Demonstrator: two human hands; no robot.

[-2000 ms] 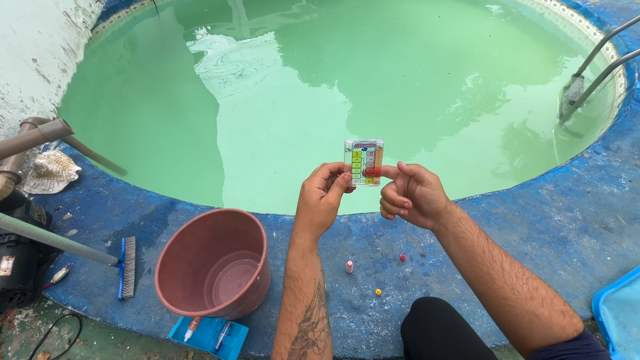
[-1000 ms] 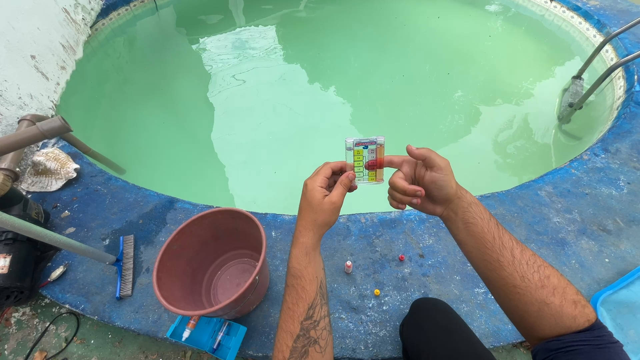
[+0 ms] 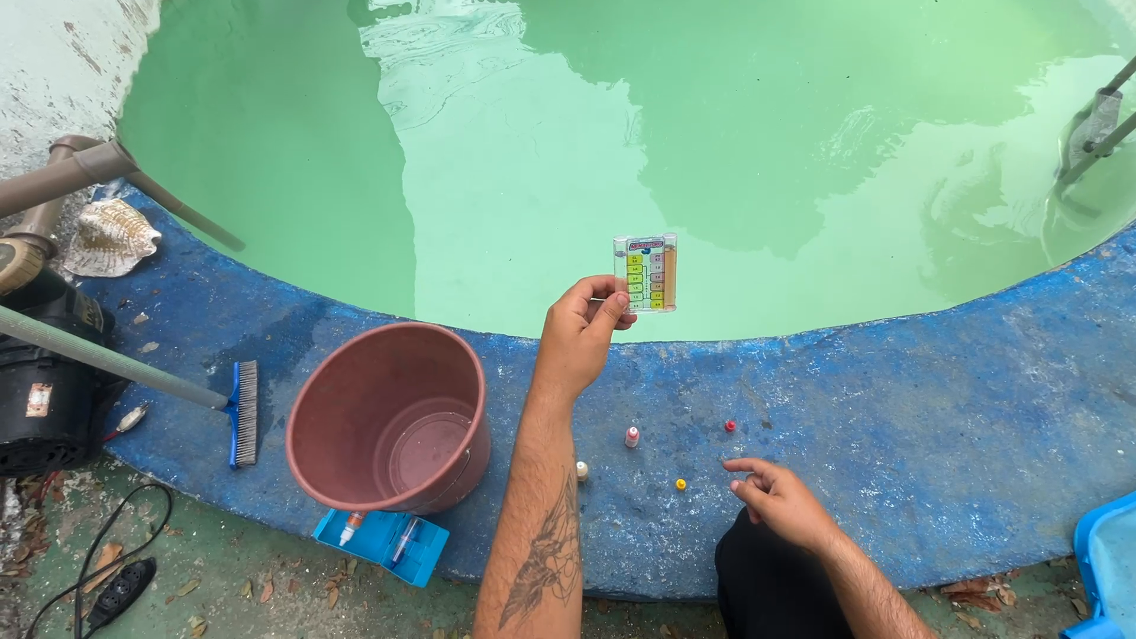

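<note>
My left hand [image 3: 586, 333] holds a clear pool water test kit comparator [image 3: 646, 273] upright over the pool's edge; its right tube holds orange liquid, and yellow and pinkish color scales sit between the tubes. My right hand [image 3: 777, 501] is low at the right, index finger extended, holding nothing, above the blue ledge by my knee. Near it lie a red cap [image 3: 729, 426] and a yellow cap [image 3: 681, 485]. A small reagent bottle with pink contents [image 3: 632, 437] stands on the ledge, and a white-topped bottle [image 3: 581, 470] shows beside my left forearm.
A brown plastic bucket [image 3: 475, 426] stands left of my forearm, with an open blue case [image 3: 426, 561] below it. Farther left are a blue brush [image 3: 236, 415] on a pole, a pump [image 3: 44, 390], a seashell [image 3: 113, 237] and a power strip [image 3: 124, 590]. Green pool water [image 3: 497, 204] lies ahead.
My right hand has moved from the test comparator down toward the ledge near the caps. My left hand still holds the comparator. The view has shifted somewhat.
</note>
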